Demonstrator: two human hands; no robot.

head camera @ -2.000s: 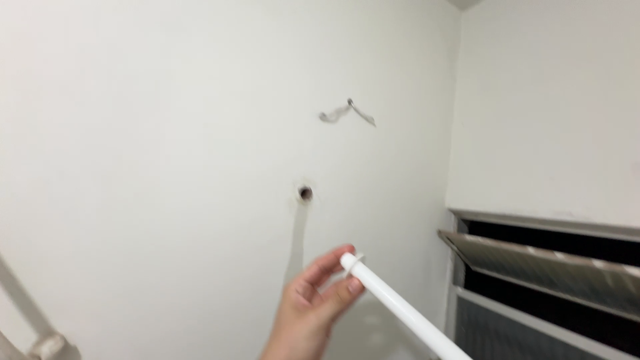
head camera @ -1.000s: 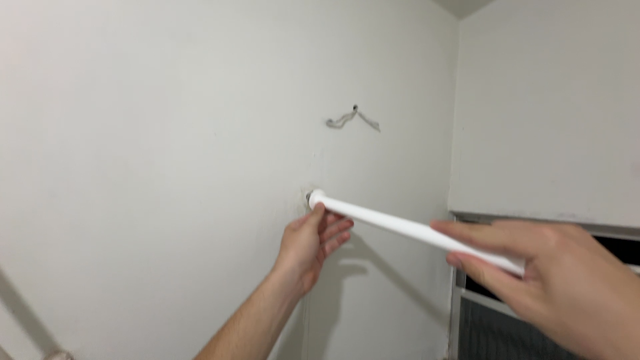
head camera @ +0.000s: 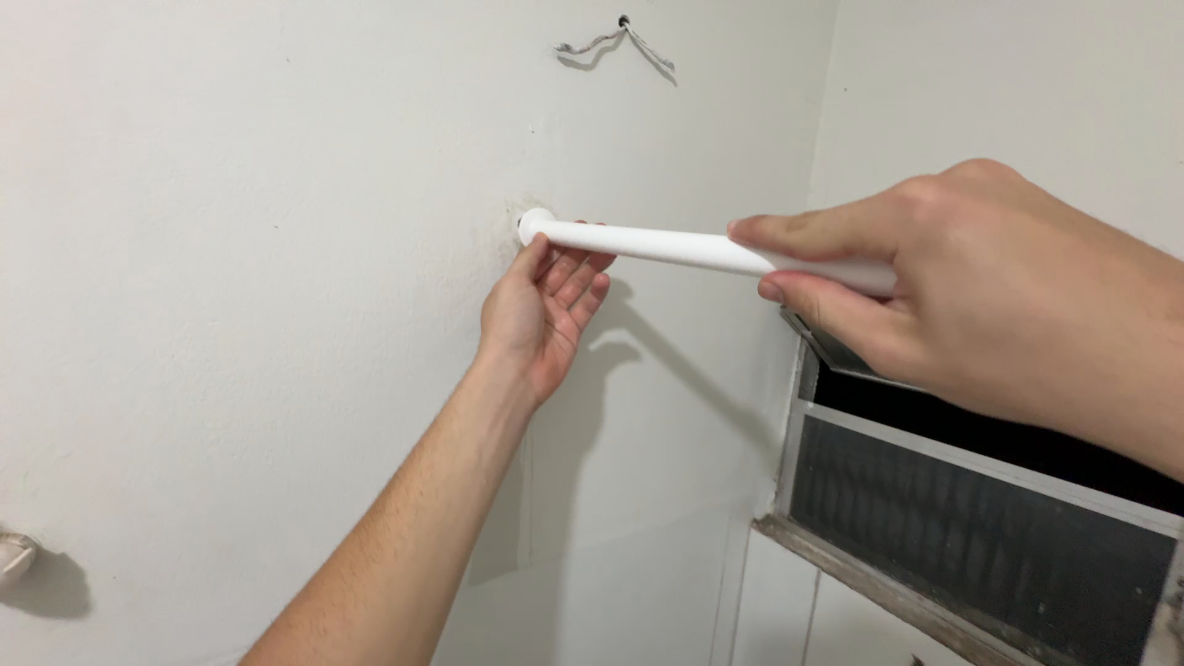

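A white plastic pipe [head camera: 661, 247], probably a shower arm, runs from the painted wall [head camera: 277, 277] out to the right. Its flanged end [head camera: 536, 227] sits at the wall hole, whose dark edge shows just left of the flange. Below that end, my left hand [head camera: 546, 319] supports the pipe, thumb against it near the flange and fingers behind. My right hand [head camera: 934, 268] grips the outer part of the pipe between thumb and fingers; its far end is hidden in the hand. Whether the end is seated in the hole cannot be told.
Bare wire ends [head camera: 624, 35] stick out of a small hole higher on the wall. A metal-framed window [head camera: 980, 499] with a tilted pane stands at the lower right, beyond the wall corner. A pale fitting [head camera: 14, 558] juts out at the lower left edge.
Two seconds ago the pipe's end was below and right of the open wall hole, held by one hand; now it is at the hole. The right hand has come into view on the pipe.
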